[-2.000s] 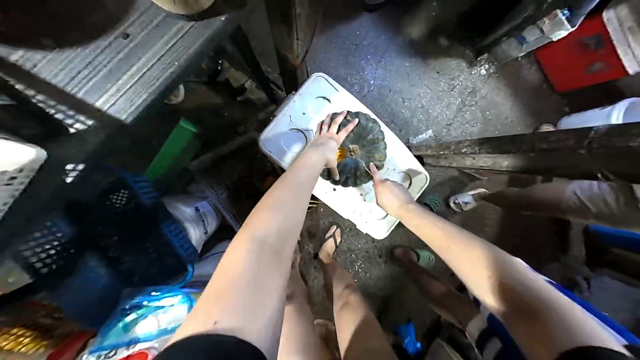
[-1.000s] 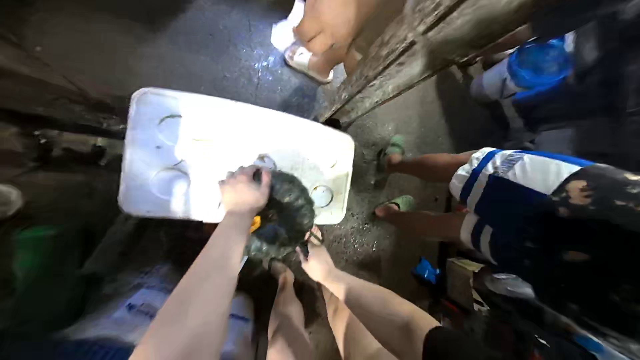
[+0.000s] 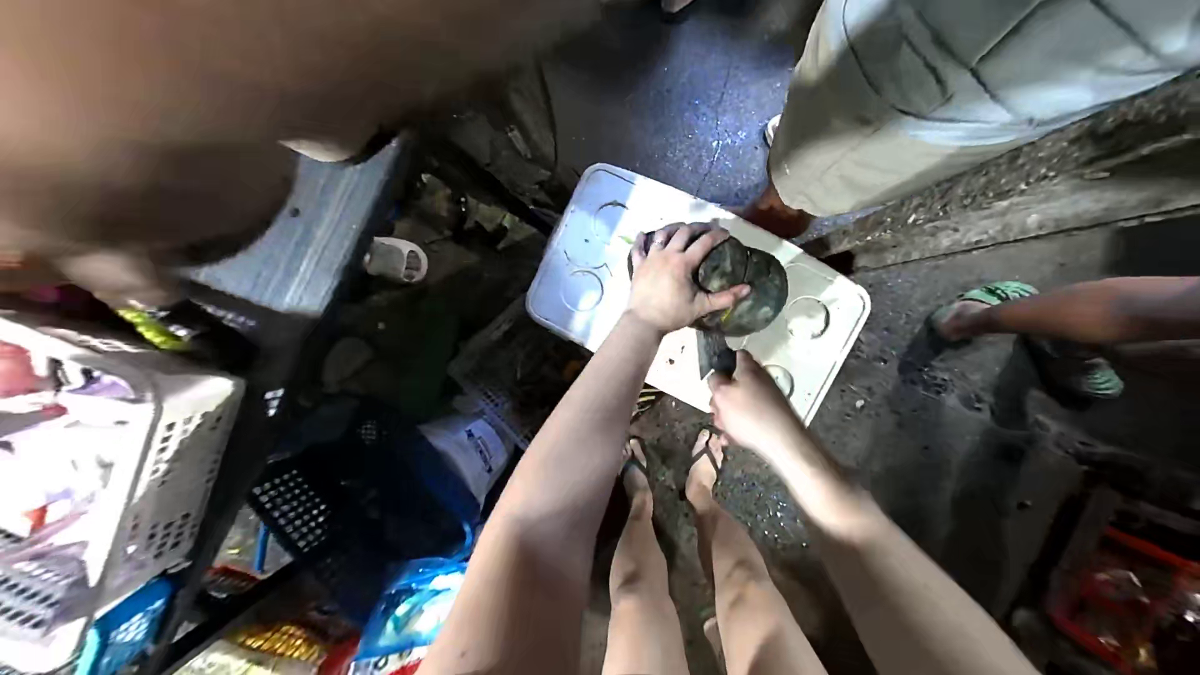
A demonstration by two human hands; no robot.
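A dark green, ribbed pumpkin rests on a white plastic lid or tabletop with round molded marks. Spread over the pumpkin's left part is my left hand, thumb pointing right across it. My right hand, just below the pumpkin, grips the dark handle of a knife. The knife's wide blade lies at the pumpkin's lower edge; how far it enters the flesh is hidden. A little yellow shows beside my left thumb.
White perforated baskets stand at the left by a gray bench. A person's light trousers are close at upper right, green sandals at right. Another person's blurred arm crosses the upper left. A wooden beam runs at right.
A person in light trousers and a blurred arm have come in at the top. The knife now shows plainly in my right hand at the pumpkin's lower edge. The view has swung about.
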